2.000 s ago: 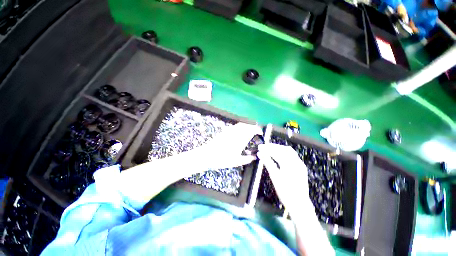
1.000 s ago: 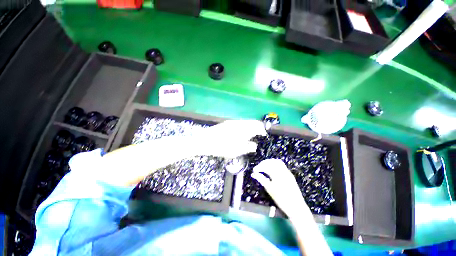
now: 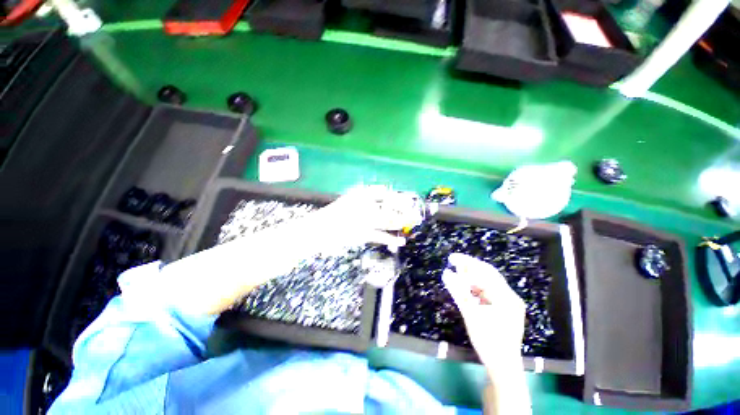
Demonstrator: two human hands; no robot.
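Observation:
My left hand (image 3: 377, 212) is over the boundary of the two parts trays, its fingers around a round dark, silvery unit (image 3: 419, 211), partly hidden. A pale, silvery round piece (image 3: 379, 266) shows just below that hand at the tray divider. My right hand (image 3: 487, 301) is over the heap of small black parts (image 3: 430, 304), fingers bent and their tips close together. A tiny dark spot shows at the tips; whether it is a held part is unclear. Small silver parts (image 3: 312, 296) fill the tray under my left forearm.
A divided tray (image 3: 174, 154) with black round units stands at left. A small white device (image 3: 278, 164), a yellow-topped black piece (image 3: 441, 195) and a white basket (image 3: 537, 190) sit behind the trays. A right-hand tray (image 3: 621, 316) holds one unit. Round units (image 3: 338, 121) are spaced along the green surface.
The unit on the green surface behind the yellow-topped piece is gone from its spot. A silvery unit now shows in my left fingers. My right hand has moved slightly right and turned.

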